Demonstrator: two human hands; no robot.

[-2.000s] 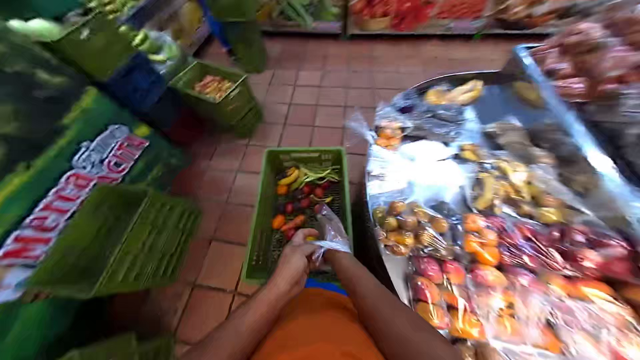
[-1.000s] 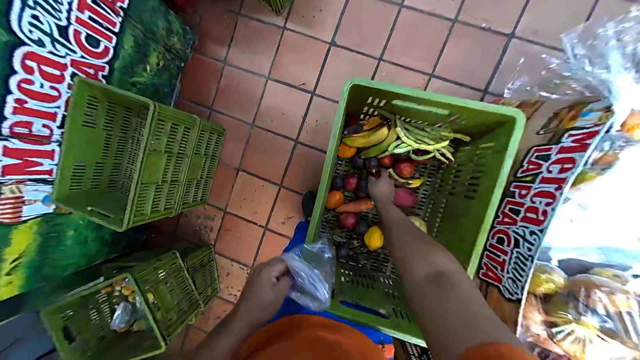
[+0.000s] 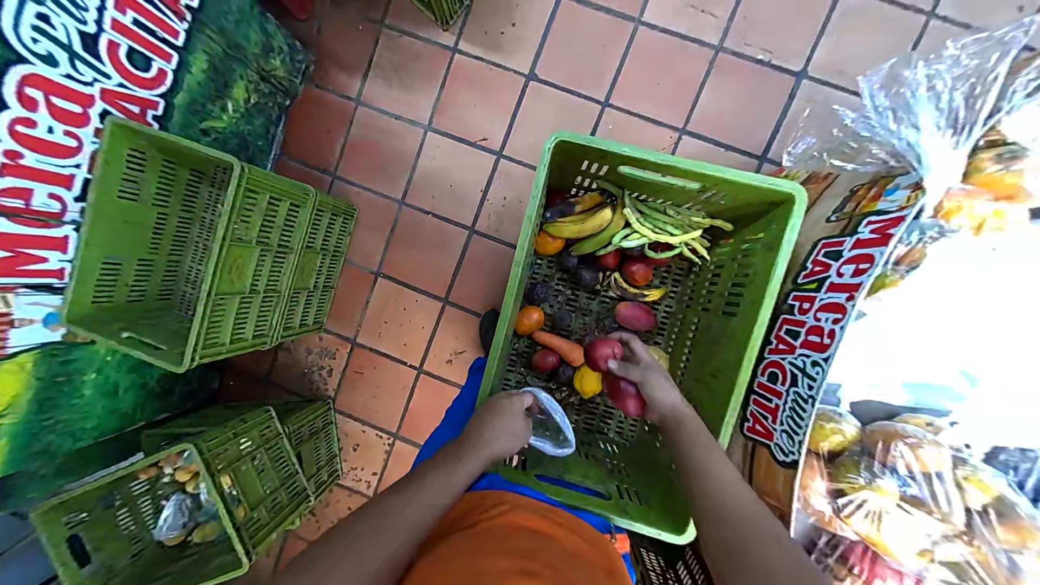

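A green plastic crate (image 3: 711, 349) in front of me holds green bean pods (image 3: 662, 223), plantains (image 3: 587, 221), a carrot (image 3: 559, 347), a yellow pepper or fruit (image 3: 587, 381), an orange fruit (image 3: 530, 319) and several dark round fruits. My right hand (image 3: 646, 375) is inside the crate, its fingers closed on a red fruit (image 3: 603, 354); a second red fruit (image 3: 624, 394) lies against the palm side, and whether it is held too I cannot tell. Over the crate's near left edge, my left hand (image 3: 502, 424) grips the rim of a clear plastic bag (image 3: 552, 424), whose mouth is spread.
Stacked green crates (image 3: 154, 252) stand at the left; a lower-left crate (image 3: 122, 520) holds orange-yellow produce and plastic. Bagged fruit (image 3: 902, 487) sits on a display at the right, behind a printed banner (image 3: 829, 325). Tiled floor (image 3: 406, 236) runs between.
My right hand has moved toward me within the crate and now holds red fruit. The bag in my left hand, crumpled before, now has its mouth spread.
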